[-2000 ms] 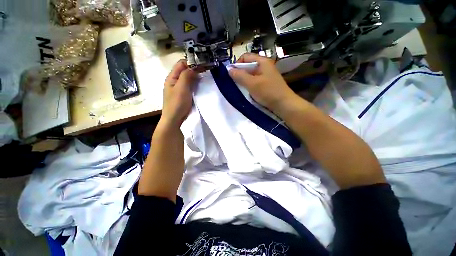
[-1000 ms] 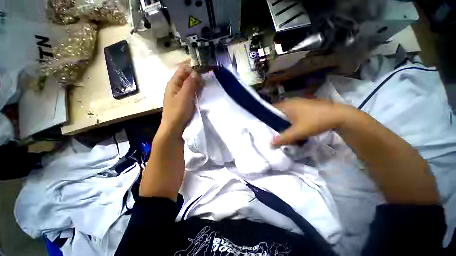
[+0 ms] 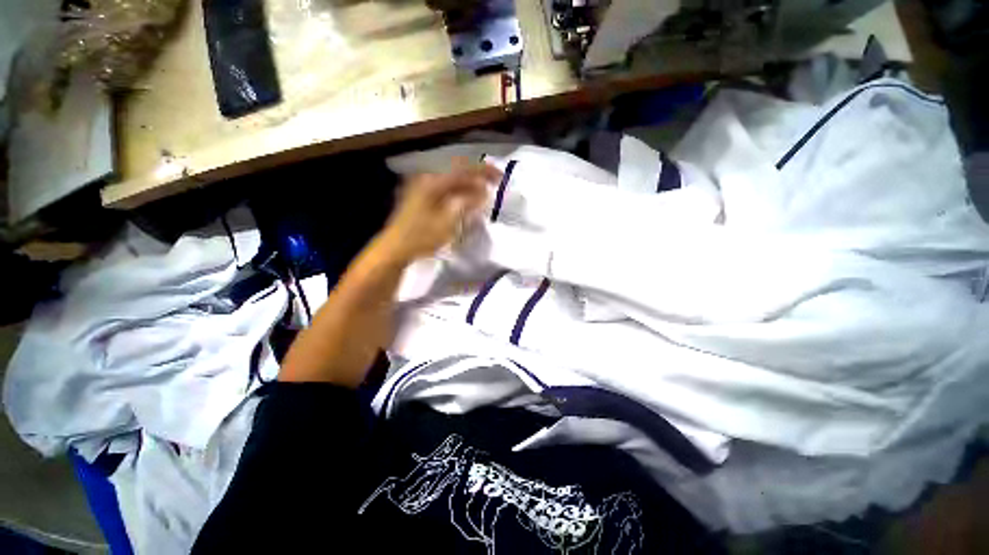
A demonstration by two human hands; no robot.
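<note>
A large white garment (image 3: 672, 260) with navy trim lies spread across my lap and to the right. My left hand (image 3: 439, 211) is blurred at the garment's upper left edge, just below the table edge; its fingers are at the cloth, but a firm hold cannot be made out. My right hand is not clearly visible; a dark blurred patch shows at the lower right corner. The silver work plate (image 3: 486, 49) of the machine shows at the top with no cloth on it. A curved navy band (image 3: 618, 410) lies near my shirt.
A pale wooden table (image 3: 325, 108) holds a black phone (image 3: 241, 54), a pale flat box (image 3: 60, 157) and a bag of gold-brown pieces (image 3: 114, 43). A garment pile (image 3: 141, 336) lies left. Metal machine parts (image 3: 569, 27) stand at the top.
The view has tilted down. The cloth has left the machine and lies over my lap. My left hand has come away from the machine; my right hand has left the middle of the view.
</note>
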